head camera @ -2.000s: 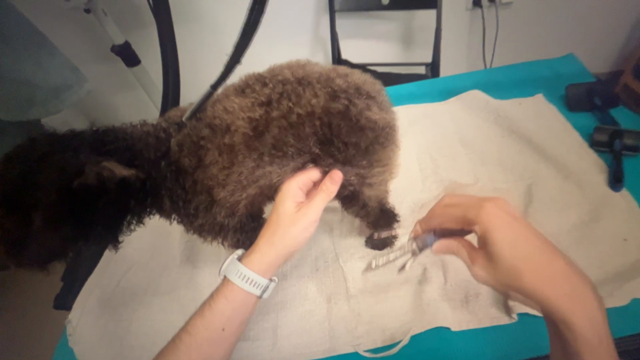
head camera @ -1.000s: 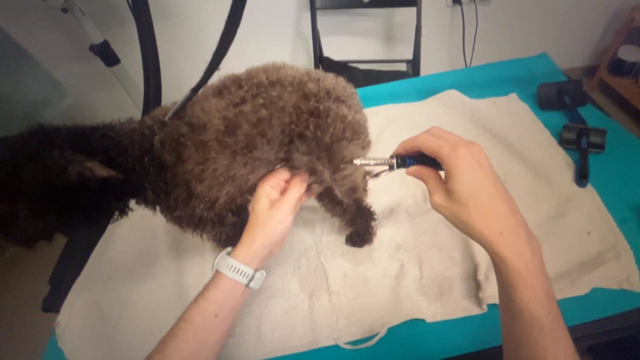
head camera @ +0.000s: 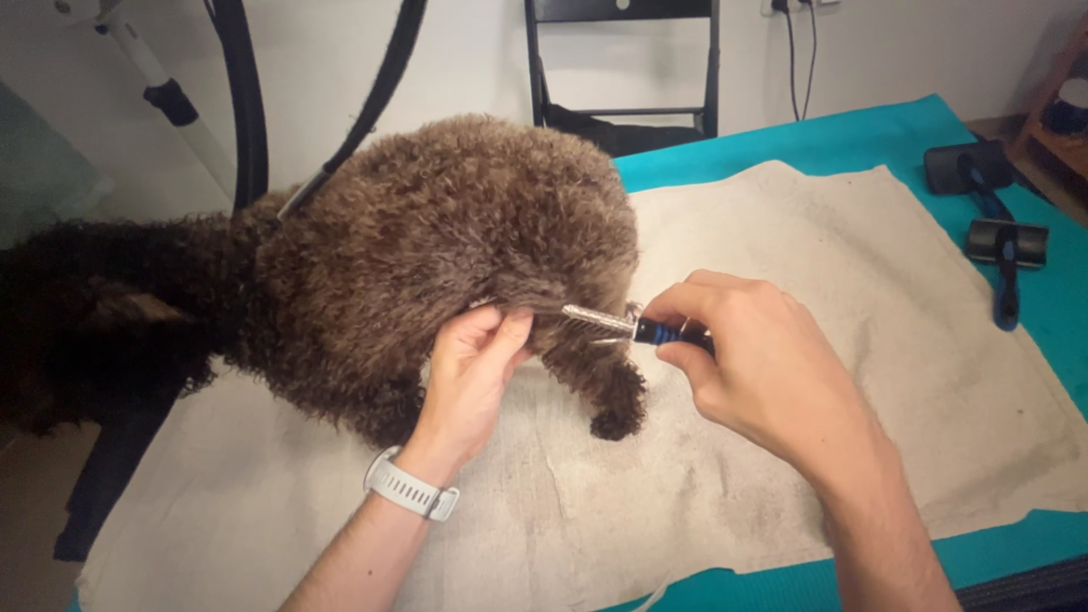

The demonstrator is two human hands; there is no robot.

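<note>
A curly brown dog (head camera: 459, 229) stands on a beige cloth (head camera: 807, 357), its darker head end at the far left. My left hand (head camera: 476, 365), with a pale watch strap on the wrist, pinches a fold or tuft at the dog's flank between thumb and fingers. In my right hand (head camera: 722, 331) is a metal-toothed grooming comb (head camera: 599, 320) with a black and blue handle. Its toothed end points left and lies at the fur just above the hind leg (head camera: 603, 382), a little right of my left fingertips.
Two slicker brushes (head camera: 969, 166) (head camera: 1007, 244) lie on the teal table cover (head camera: 858, 132) at the right. A black folding chair (head camera: 625, 127) stands behind the table. Black straps or tubes (head camera: 246, 110) and a pale stand (head camera: 191, 127) rise at the left. Cables (head camera: 799, 68) hang on the wall.
Two seconds ago the tool was low, beside the hind paw; my right hand has since raised it to the fur by the thigh. My left hand remains at the flank.
</note>
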